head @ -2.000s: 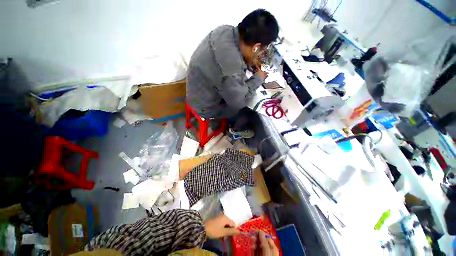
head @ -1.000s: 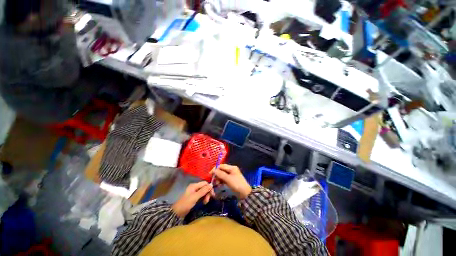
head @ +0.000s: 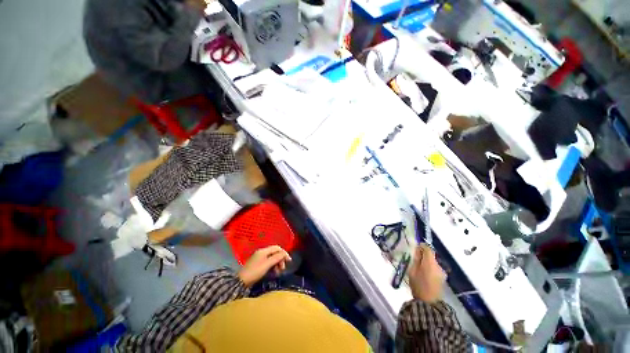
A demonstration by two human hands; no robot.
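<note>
My right hand (head: 427,274) is over the white sewing-machine table (head: 331,220), at the machine's edge; it is blurred, and whether it holds anything cannot be told. Black scissors with large ring handles (head: 388,236) lie on the table left of it. Small black snips (head: 400,270) lie just below them, beside my hand. My left hand (head: 264,265) is in front of my body, beside the red perforated stool (head: 260,232), with its fingers curled; its grip cannot be made out.
A seated person in grey (head: 141,45) is at the upper left on a red stool (head: 181,117). A checked cloth (head: 186,172) and scraps lie on the floor at left. Pale sheets (head: 293,114) lie on the table. A green flask (head: 508,224) stands beyond the machine.
The view has swung right, then tilted. My hands were together around a thin bluish stick; now they are apart, and my right hand has moved out over the table. The stick is no longer clearly seen.
</note>
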